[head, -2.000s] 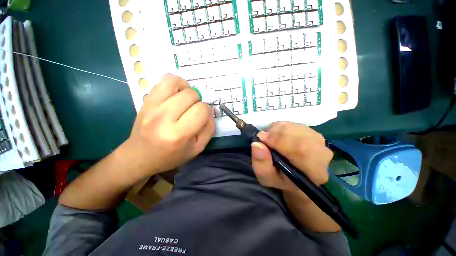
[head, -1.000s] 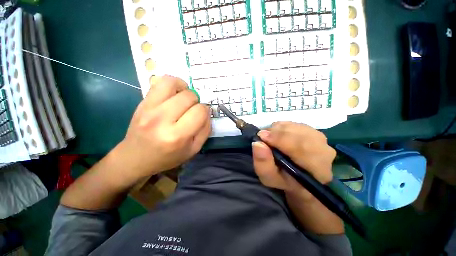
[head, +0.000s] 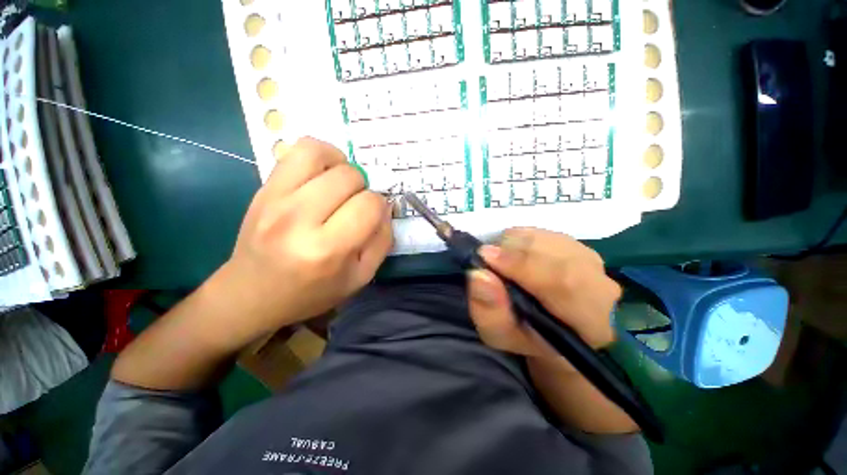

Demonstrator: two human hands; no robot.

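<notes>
A white carrier tray [head: 653, 223] with tan holes down each side holds four blocks of small circuit boards [head: 548, 139] with green edge strips. My right hand [head: 548, 288] grips a black soldering iron [head: 576, 357]. Its metal tip is at the bottom row of the lower left block. My left hand [head: 311, 232] is closed over that block's lower left corner, beside the tip, with a green band at its fingers. The thin solder wire [head: 149, 130] runs from the left into my left hand. My fingers hide the wire's end.
Stacked holed trays [head: 56, 176] stand at the left of the dark green bench [head: 176, 56]. A glossy black slab-like object [head: 778, 130] lies at the right. Below the bench are a blue stool [head: 734, 325] at the right and a brown cardboard box [head: 288, 357].
The view shifted, so the tray sits further right in the picture than two seconds ago. The iron tip and my left hand stay near the same bottom row, with only small movements.
</notes>
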